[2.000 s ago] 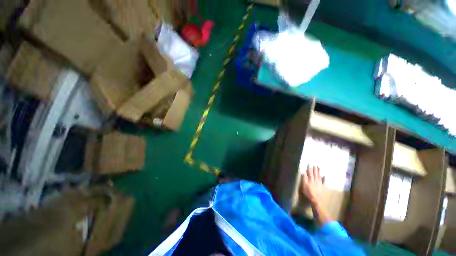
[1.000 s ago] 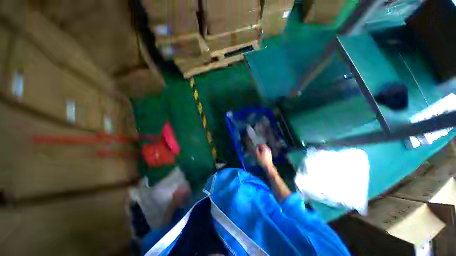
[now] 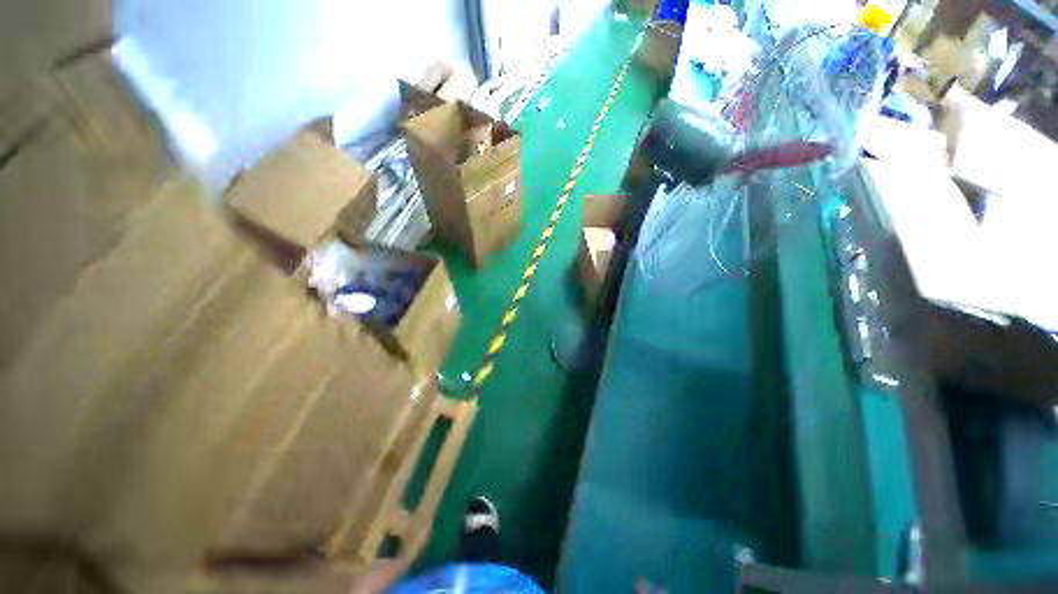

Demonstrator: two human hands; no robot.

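A blurred skin-toned patch at the bottom edge, left of my blue jacket (image 3: 470, 580), looks like my left hand (image 3: 377, 574). It is cut off, and its fingers and any hold cannot be made out. My right hand is out of the picture. Nearest in front are a long green-topped bench (image 3: 661, 429) on the right and large brown cartons (image 3: 255, 429) on a wooden pallet (image 3: 435, 464) on the left. An open carton (image 3: 429, 319) beside them holds dark and whitish things.
A green aisle with yellow-and-black tape (image 3: 540, 250) runs ahead between cartons and bench. A tall open carton (image 3: 482, 197) stands left of the tape, a smaller one (image 3: 599, 250) by the bench. A wire-caged fan (image 3: 743, 163) is over the bench. White goods (image 3: 928, 232) lie right.
The view has moved from the open cartons and blue crate to a long aisle. My right hand, earlier in a carton and then at the crate, has left the picture.
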